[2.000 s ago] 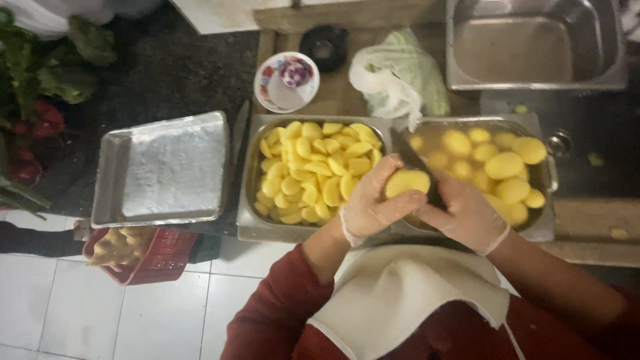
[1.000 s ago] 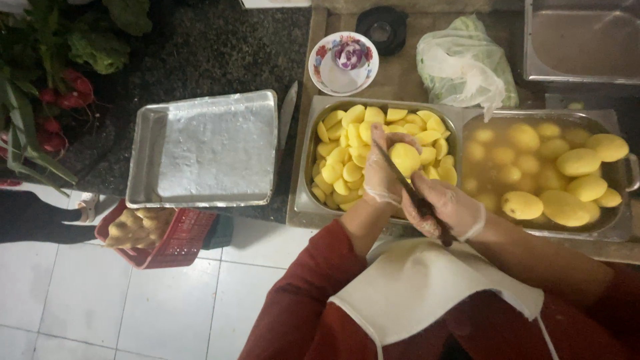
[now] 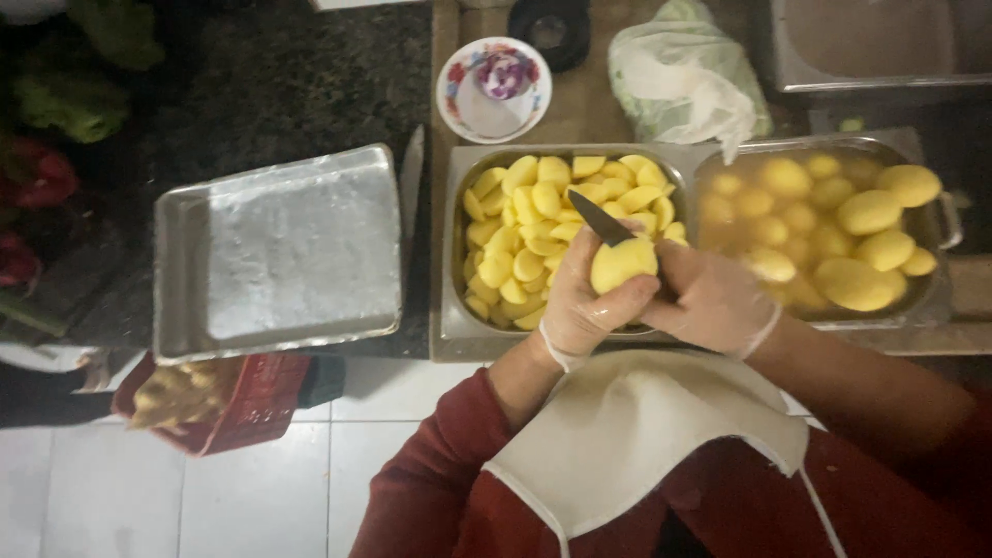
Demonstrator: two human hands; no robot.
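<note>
My left hand (image 3: 589, 298), in a clear plastic glove, grips a peeled potato (image 3: 622, 267) over the near right part of a steel pan (image 3: 447, 256) of cut potato pieces (image 3: 535, 225). Also gloved, my right hand (image 3: 709, 298) is closed on a knife whose dark blade (image 3: 595, 215) lies against the top of that potato, tip pointing up and left; the handle is hidden by my fingers. To the right, a second steel pan (image 3: 934, 302) holds cloudy water and whole peeled potatoes (image 3: 860, 283).
An empty metal tray (image 3: 279, 248) lies left, beside another knife (image 3: 413, 178). Behind the pans are a floral bowl (image 3: 496, 124) with a piece of red onion, a bagged green vegetable (image 3: 682, 70) and another steel pan (image 3: 883, 81). A red crate (image 3: 260, 403) stands below the counter.
The knife blade has moved from in front of the potato to its top since one second ago. Both hands have shifted from between the pans toward the cut-potato pan since two seconds ago.
</note>
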